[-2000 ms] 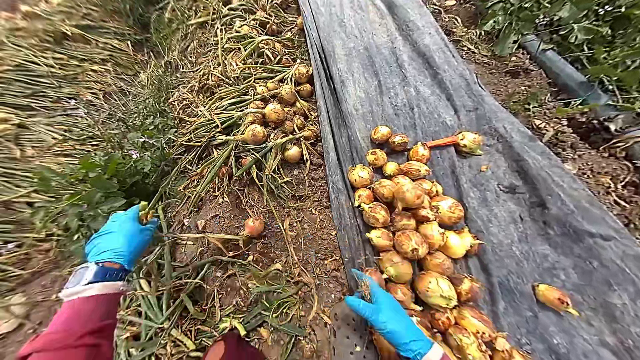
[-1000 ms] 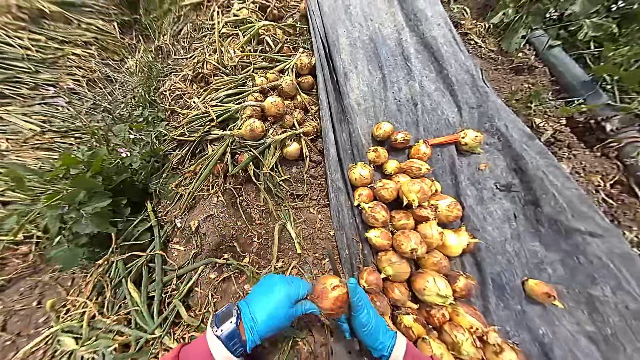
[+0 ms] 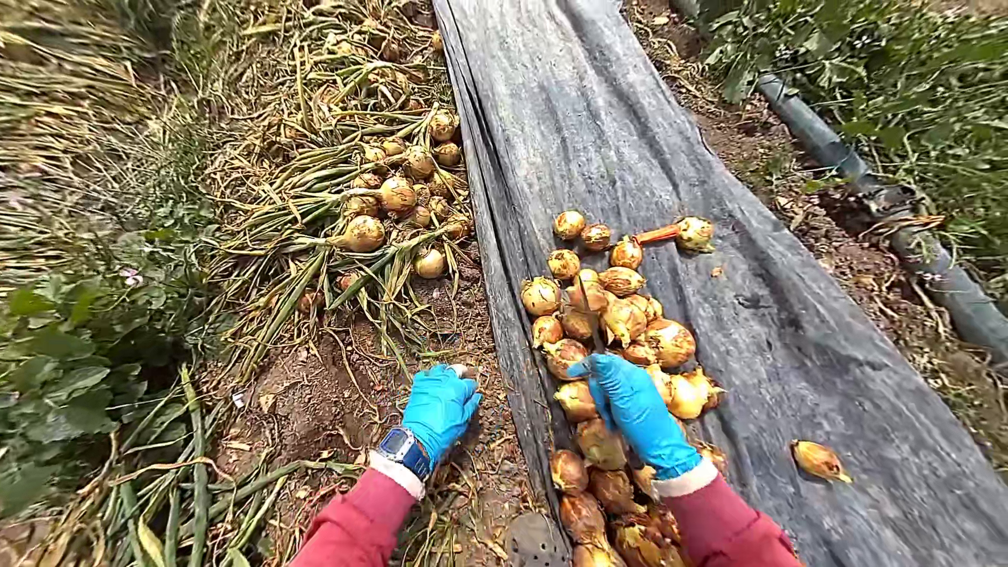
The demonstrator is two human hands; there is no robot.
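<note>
My left hand (image 3: 441, 409), in a blue glove with a watch at the wrist, is low over bare soil left of the dark ground sheet; its fingers are curled, and whether they hold anything is unclear. My right hand (image 3: 636, 409), also gloved in blue, grips a knife (image 3: 591, 315) whose thin blade points away over the trimmed onions (image 3: 669, 342) heaped on the sheet. An orange-red handled thing (image 3: 657, 235) lies beside an onion (image 3: 695, 235) at the heap's far end. Onions with long leaves (image 3: 398, 194) lie on the soil ahead of my left hand.
The dark fabric sheet (image 3: 567, 102) runs away from me. A lone small onion (image 3: 819, 461) lies on its right part. Beyond its right edge are a grey-blue pipe (image 3: 957, 291) and green plants (image 3: 929, 87). Leafy weeds (image 3: 59, 370) grow at the left.
A second ago both hands were together around an onion at the sheet's edge. They are now apart and farther forward, and that onion is no longer between them.
</note>
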